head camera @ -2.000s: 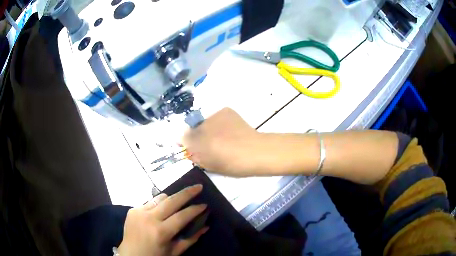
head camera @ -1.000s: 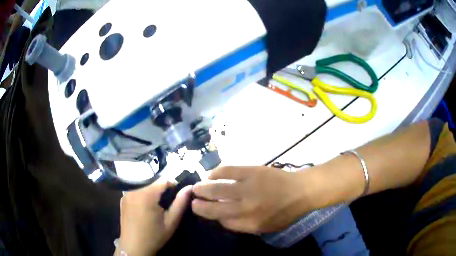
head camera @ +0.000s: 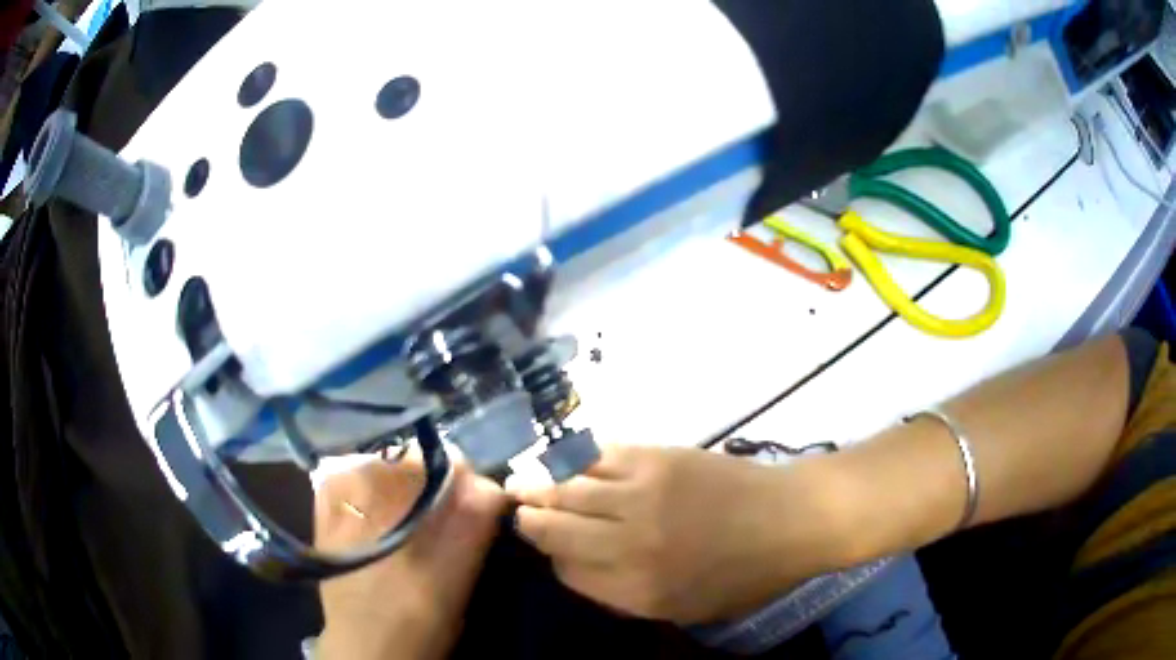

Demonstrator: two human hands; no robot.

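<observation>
Dark cloth (head camera: 516, 600) lies under and between my hands at the front of the white sewing machine head (head camera: 516, 142). My left hand (head camera: 400, 542) is at the cloth, partly hidden behind the shiny curved metal guard (head camera: 232, 522). My right hand (head camera: 658, 529) pinches the cloth edge with its fingertips, close beside my left thumb, just below the round tension dial (head camera: 490, 432). The presser foot and needle are hidden behind the machine head and hands.
Shears with green and yellow handles (head camera: 929, 286) lie on the white table (head camera: 684, 374) at the right, beside orange and yellow snips (head camera: 793, 252). A dark thread strand (head camera: 774, 449) lies near my right wrist. More dark cloth (head camera: 65, 387) hangs at the left. Blue jeans (head camera: 890, 612) show below.
The view has moved closer to the machine head. My right hand has let go of the snips, now beside the shears, and joined my left hand at the cloth, which has moved up near the needle area.
</observation>
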